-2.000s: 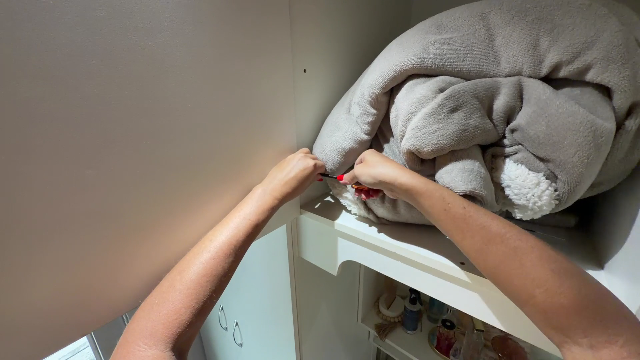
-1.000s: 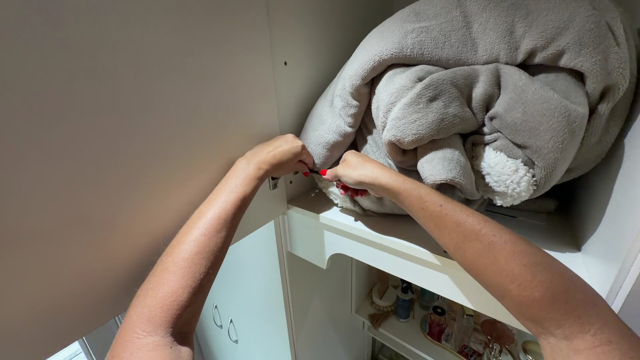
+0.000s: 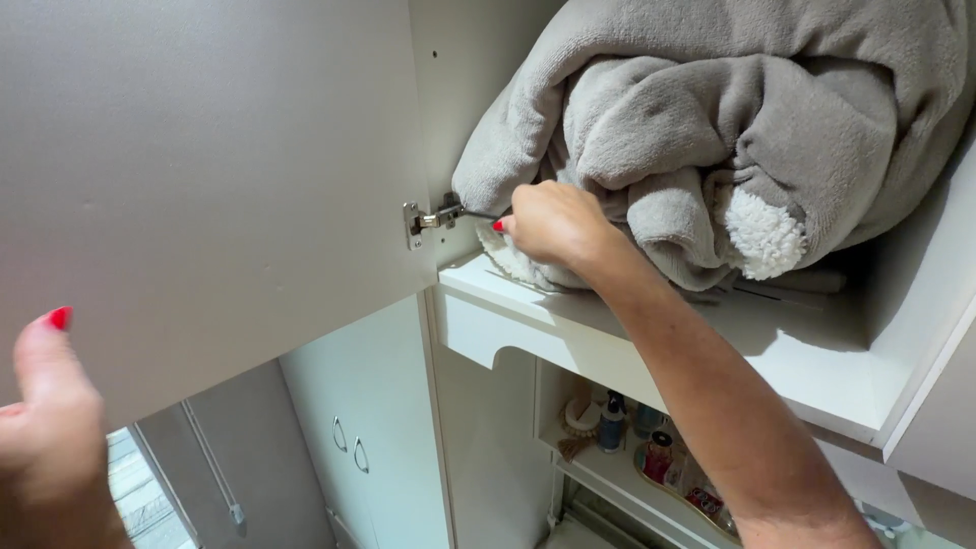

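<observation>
A metal cabinet hinge joins the white cabinet door to the side panel. My right hand is closed on the thin dark shaft of a screwdriver, whose tip reaches the hinge; its handle is hidden in my fist. My left hand is at the lower left, near the door's outer part, blurred, thumb raised and fingers partly out of frame. A rolled grey blanket with white fleece showing lies on the shelf behind my right hand.
The shelf edge runs below the blanket. Beneath it, a lower shelf holds several bottles, a brush and a tray. A cupboard with two metal handles stands at lower left, beside a blind cord.
My left hand has left the hinge area and moved to the lower left. The hinge now shows plainly. My right hand remains beside it with the tool.
</observation>
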